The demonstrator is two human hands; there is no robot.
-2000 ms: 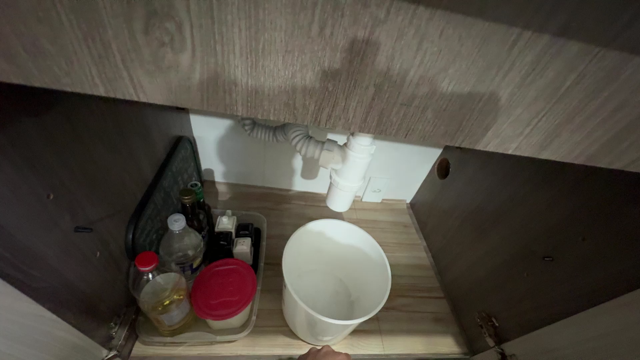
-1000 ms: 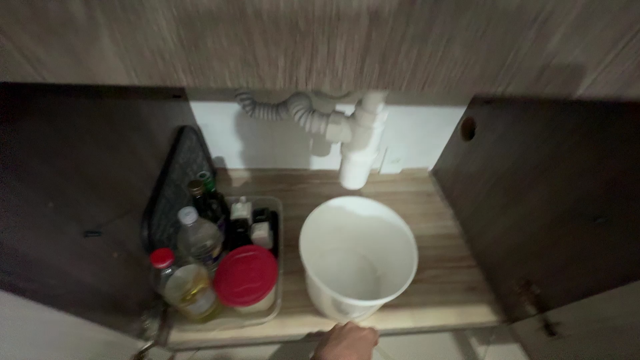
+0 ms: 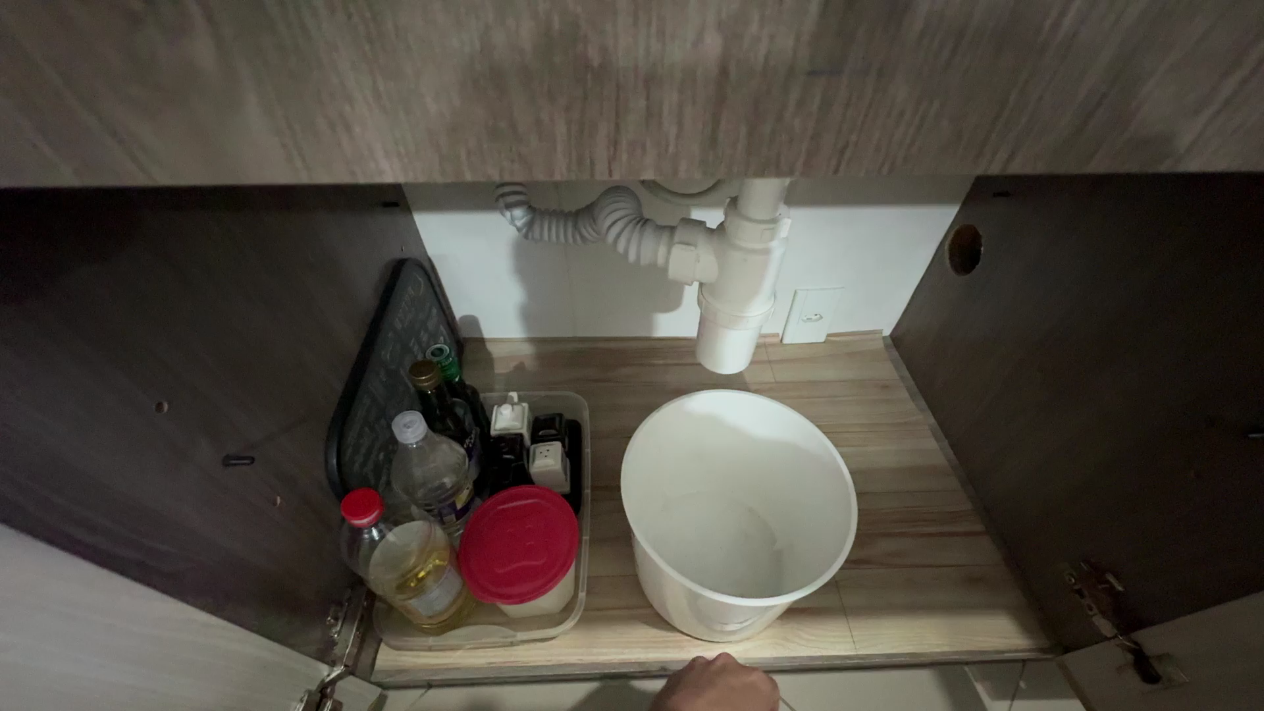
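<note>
One hand (image 3: 715,683) shows at the bottom edge, its knuckles just in front of the cabinet floor's edge. It looks like my right hand, though its fingers are hidden beneath it and what it holds, if anything, cannot be told. Just beyond it a white plastic bucket (image 3: 736,494) stands upright on the wood-look cabinet floor (image 3: 928,533), with nothing seen inside. To its left is a clear plastic tray (image 3: 583,583) with a red-lidded tub (image 3: 519,543), an oil bottle with a red cap (image 3: 420,573), a clear bottle (image 3: 433,469), dark glass bottles and plug adapters (image 3: 549,466).
A white sink trap (image 3: 736,286) with a grey corrugated hose (image 3: 592,217) hangs behind the bucket. A black patterned board (image 3: 380,395) leans on the left wall. Hinges (image 3: 1096,597) and open doors flank the cabinet. A wood-look panel (image 3: 632,89) crosses the top. A wall outlet (image 3: 812,316) sits at the back.
The hand showed only slightly two seconds ago, came further into view a second ago, and now shows less than then. The bucket and tray keep their places; the view has shifted somewhat.
</note>
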